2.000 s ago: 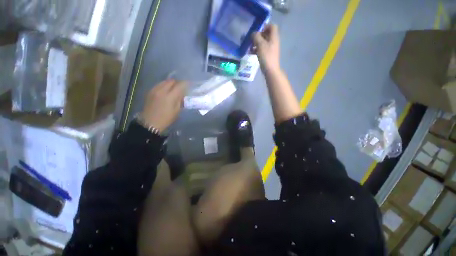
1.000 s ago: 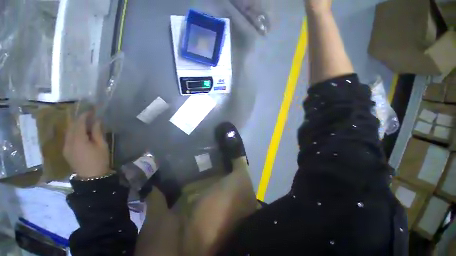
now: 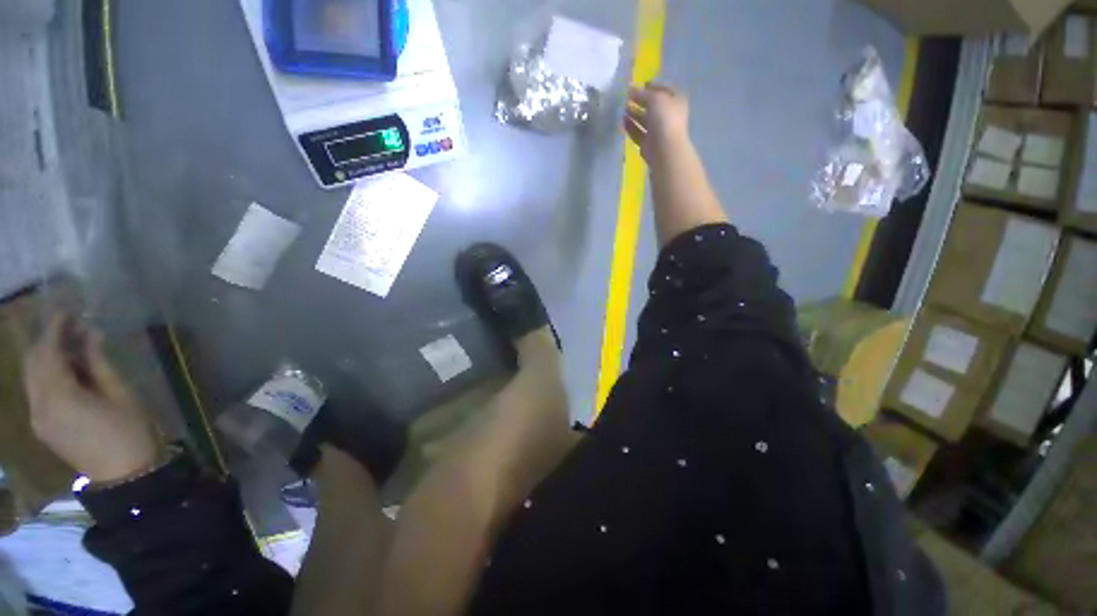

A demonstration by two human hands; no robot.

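My left hand [image 3: 90, 403], blurred at the left edge, has its fingers pinched on a faint clear plastic bag [image 3: 102, 271]. My right hand [image 3: 657, 118] is over the yellow line, fingers slightly apart, with nothing visible in it. Just left of it, a clear bag of shiny small parts [image 3: 544, 99] with a white label lies on the grey floor. The white digital scale [image 3: 430, 102] holds a blue plastic tray [image 3: 331, 58], cut off by the top edge, and its display shows green digits. A printed paper sheet [image 3: 378, 235] and a smaller paper slip [image 3: 255, 247] lie below the scale.
A clear bottle with a label [image 3: 286, 400] is beside my left leg. My shoe [image 3: 503, 289] stands below the scale. A crumpled clear bundle [image 3: 872, 144] lies at the right, beside shelves of labelled cartons [image 3: 1017, 259]. Papers [image 3: 60, 560] are at the lower left.
The view has shifted, with the scale now further up and left. My right hand has left the blue tray and is now beside the parts bag. My left hand has moved away from the papers to the left edge.
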